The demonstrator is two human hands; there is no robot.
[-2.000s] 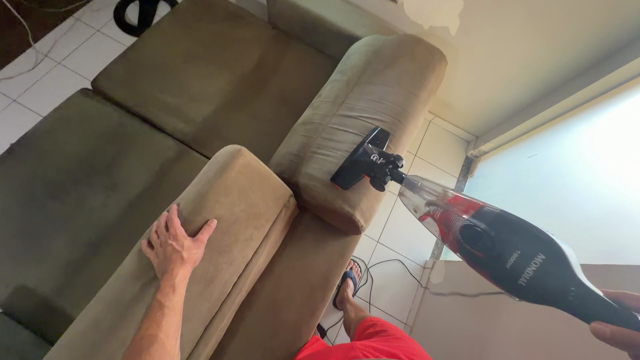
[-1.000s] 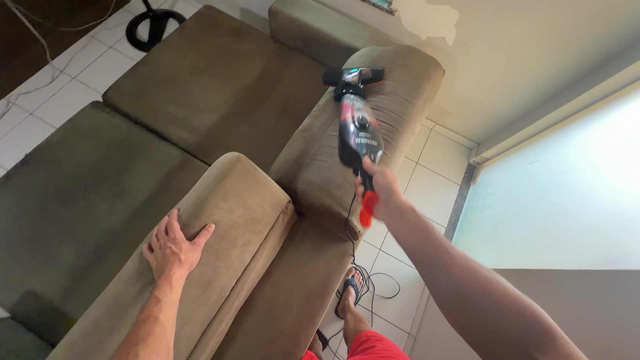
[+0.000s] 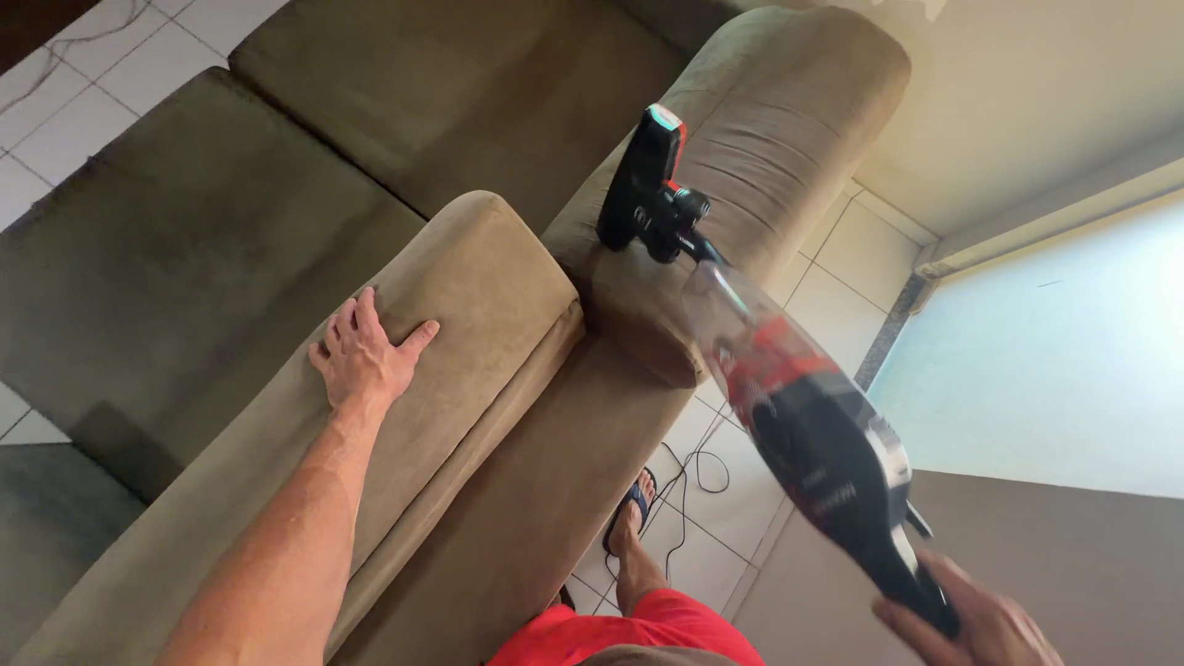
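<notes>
My right hand (image 3: 971, 615), at the lower right, grips the handle of a black and red stick vacuum cleaner (image 3: 814, 435) with a clear dust cup. Its black floor nozzle (image 3: 643, 180) is at the near end of the sofa's brown fabric armrest (image 3: 786, 120), toward the seat side; whether it presses on the fabric I cannot tell. My left hand (image 3: 365, 356) rests with spread fingers on top of the sofa's padded backrest (image 3: 481, 277) and holds nothing.
Dark seat cushions (image 3: 185, 250) lie beyond the backrest. A thin black cord (image 3: 684, 472) loops over the white floor tiles (image 3: 837, 287) beside my sandalled foot (image 3: 632, 509). A wall and a bright frosted window pane (image 3: 1054, 351) stand at the right.
The vacuum nozzle went from the armrest's near end to its far part, and is now back at the near end. My right hand has come back to the lower right. My left hand stays on the backrest.
</notes>
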